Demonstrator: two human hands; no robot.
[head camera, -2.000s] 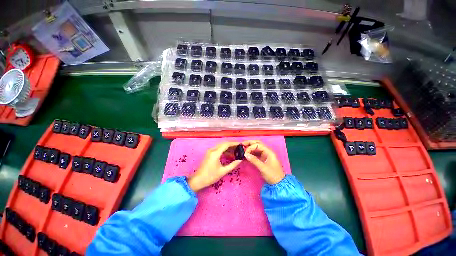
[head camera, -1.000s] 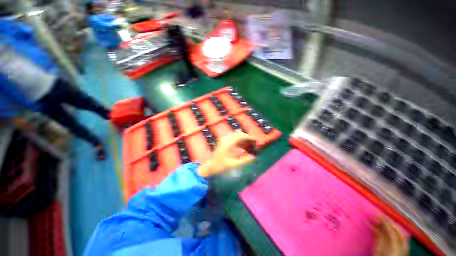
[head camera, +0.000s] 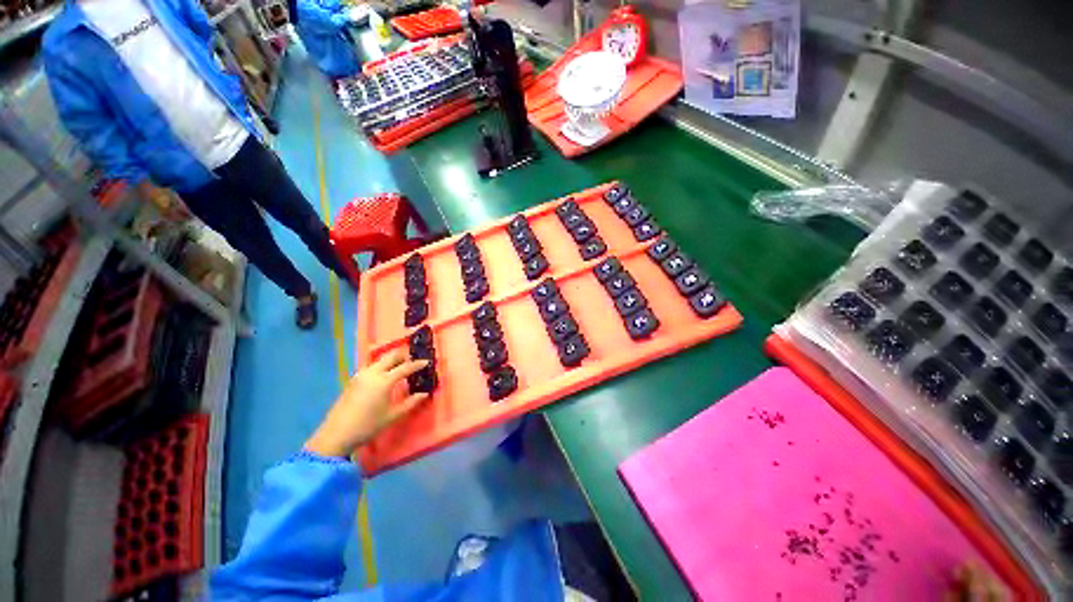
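Note:
My left hand (head camera: 374, 403) is at the near left end of the left red-orange tray (head camera: 465, 412), its fingertips on a black housing (head camera: 421, 374) in the last row. Whether it still grips the housing cannot be told. Rows of black housings stand in the tray's compartments. The pink mat (head camera: 706, 470) lies to the right, with tiny black parts (head camera: 806, 543) scattered on it. My right hand (head camera: 974, 583) shows only as a small blurred part at the bottom right edge; what it holds is hidden.
A clear blister tray (head camera: 894, 253) of housings stands behind the mat. A small white fan (head camera: 591, 85), red clock (head camera: 624, 42) and black stand (head camera: 504, 100) are at the back. A person (head camera: 177, 106) stands at the left beyond a red stool (head camera: 374, 223). Shelving stands far left.
The view has turned left from the mat to the tray and walkway. My left hand has moved from over the mat, past the tray's near side, to the tray's far left row.

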